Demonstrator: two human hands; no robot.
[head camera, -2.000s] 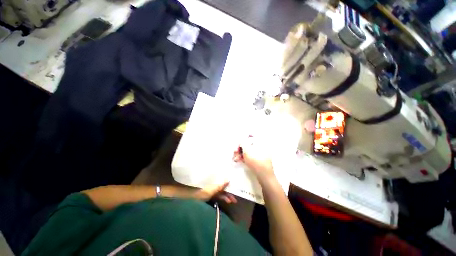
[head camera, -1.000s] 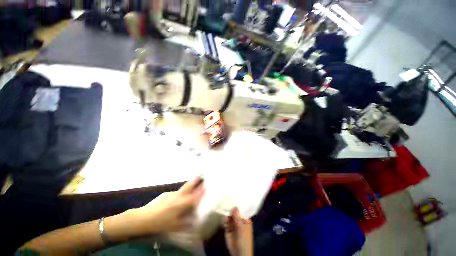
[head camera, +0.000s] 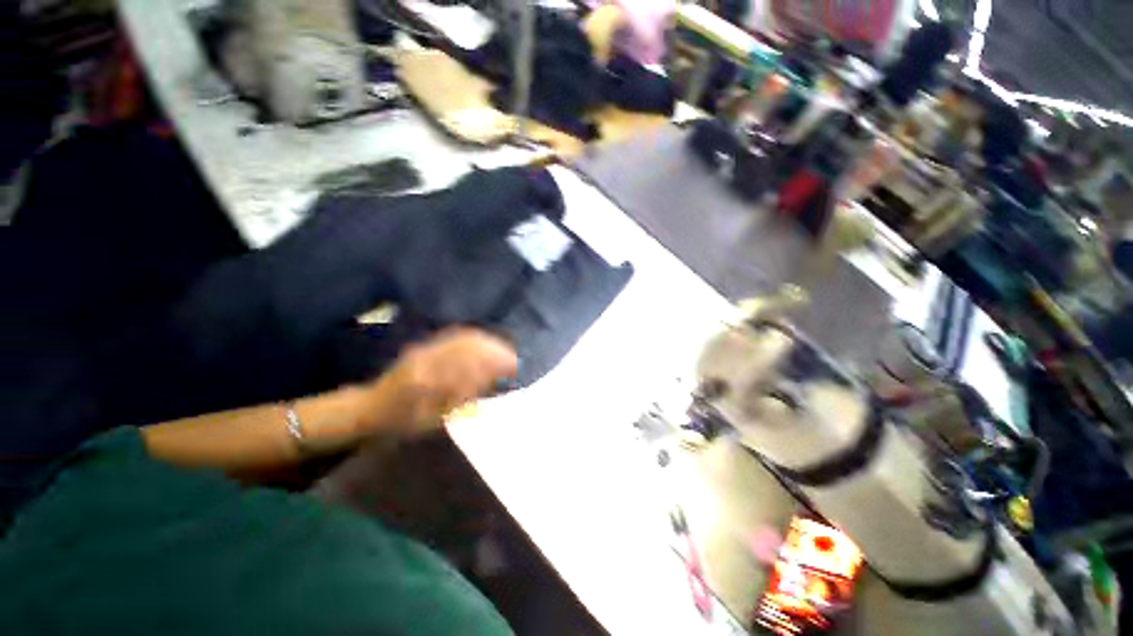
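Observation:
A dark navy garment (head camera: 435, 267) lies on the white machine table (head camera: 559, 454) at the left and hangs over its front edge. A whitish label (head camera: 539, 242) lies on the garment. My left hand (head camera: 450, 373) is at the garment's near edge, blurred, with its fingers curled; I cannot tell if it grips the cloth. My right hand is not in view. A cream sewing machine head (head camera: 795, 410) with black straps stands at the right.
A phone with a bright red-orange screen (head camera: 814, 578) lies by the machine. A slim pinkish tool (head camera: 696, 572) lies left of it. A grey board (head camera: 696, 205) is behind the table. An older machine (head camera: 298, 68) stands at the far left. More machines and clutter fill the back right.
The view has swung back left. The white sheet and my right hand are out of view. My left hand no longer holds the sheet and is now by the garment.

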